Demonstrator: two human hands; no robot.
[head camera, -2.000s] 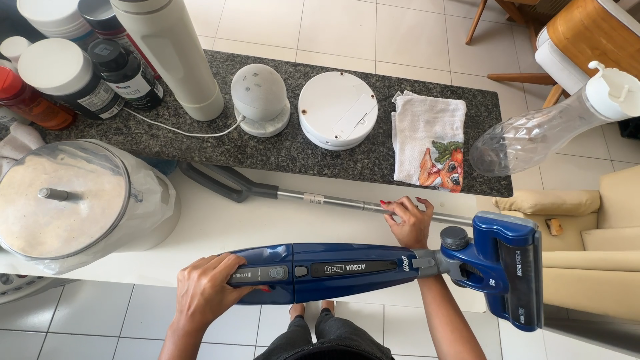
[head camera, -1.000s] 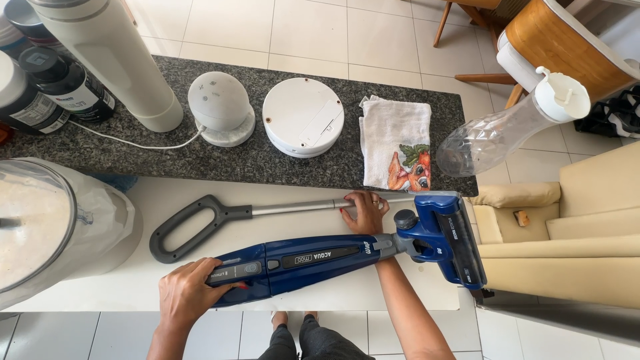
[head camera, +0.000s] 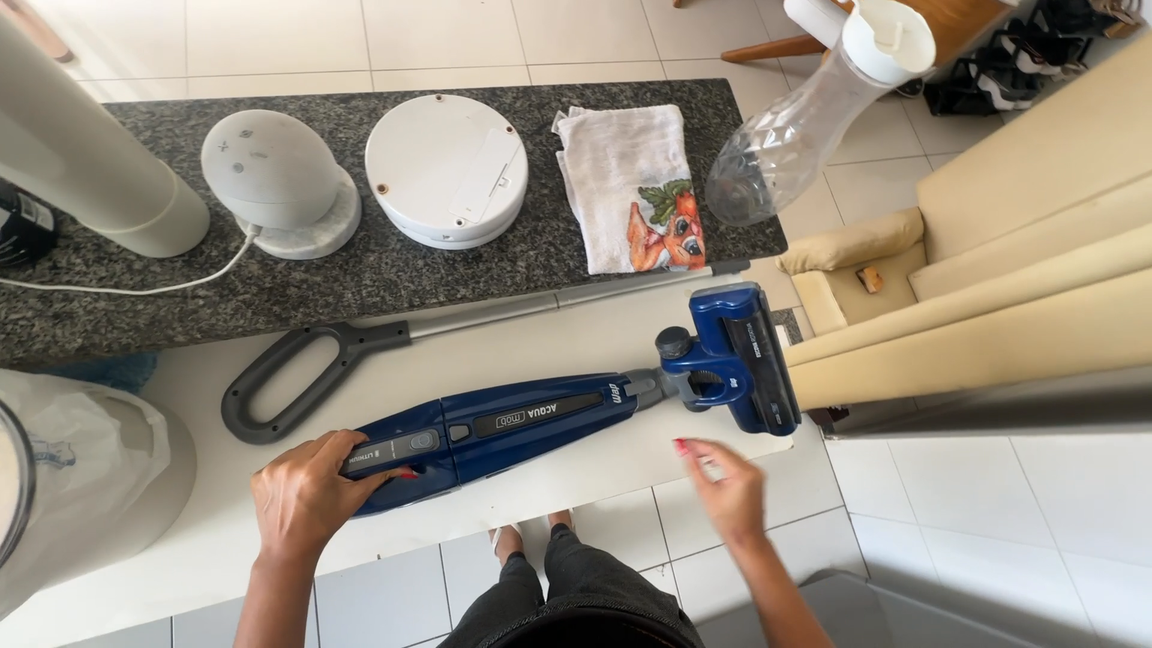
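A blue cordless stick vacuum cleaner (head camera: 540, 421) lies across the white countertop, its floor head (head camera: 742, 360) at the right. My left hand (head camera: 310, 490) grips the rear end of the vacuum body, thumb on its near side. My right hand (head camera: 727, 490) is off the vacuum, near the counter's front edge and below the floor head, with thumb and index finger close together and nothing seen between them. Behind the vacuum, a grey loop handle (head camera: 315, 378) with a metal tube (head camera: 486, 317) lies along the granite ledge, touched by neither hand.
On the granite ledge (head camera: 297, 301) stand a pale bottle (head camera: 108, 153), a white smart speaker (head camera: 270, 171) with a cord, a round white device (head camera: 445, 171), a folded cloth (head camera: 621, 180) and a clear plastic bottle (head camera: 783, 135). A large lined container (head camera: 117, 477) is at left, a beige sofa (head camera: 1035, 243) at right.
My right hand has left the metal tube and moved toward the counter's front edge. The loop handle, partly behind the ledge two seconds ago, now lies in full view. My left hand still holds the vacuum.
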